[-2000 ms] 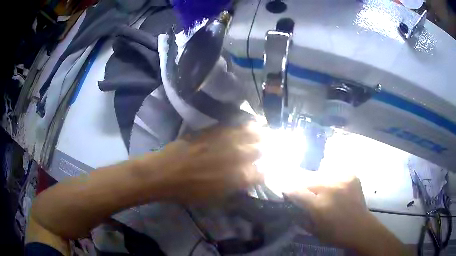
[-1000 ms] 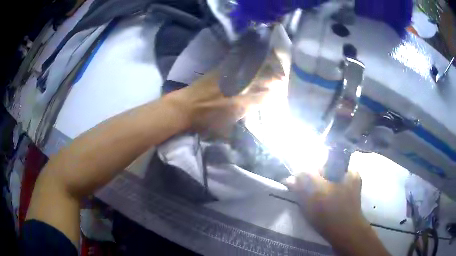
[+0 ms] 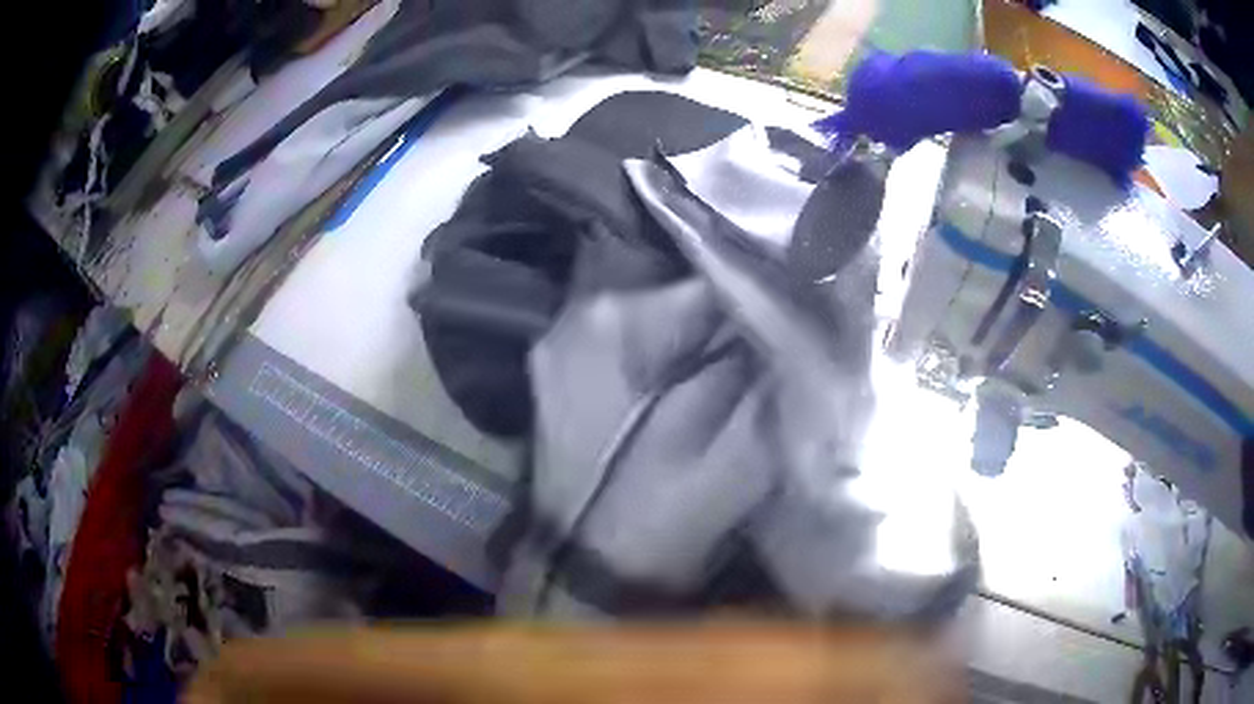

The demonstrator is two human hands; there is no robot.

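Observation:
The light grey and dark grey garment (image 3: 660, 454) lies bunched on the white machine bed, left of the needle area and over the table's front edge. The white sewing machine head (image 3: 1100, 358) stands at the right, with strong lamp glare at the needle. A blurred forearm or hand crosses the bottom edge of the view; which one it is cannot be told. No fingers show clearly, and the other hand is not visible. The dark oval disc (image 3: 838, 220) hangs left of the head.
A purple fluffy roll (image 3: 935, 99) sits on top of the head. The ruler tape (image 3: 371, 447) runs along the front edge. Red cloth (image 3: 110, 536) and fabric scraps lie lower left. A blue strip (image 3: 378, 179) lies on the table. Dark cloth (image 3: 550, 41) lies at the back.
Both hands have left the needle area. The garment now lies more spread out over the bed and front edge. The camera view has shifted, showing more of the table's back.

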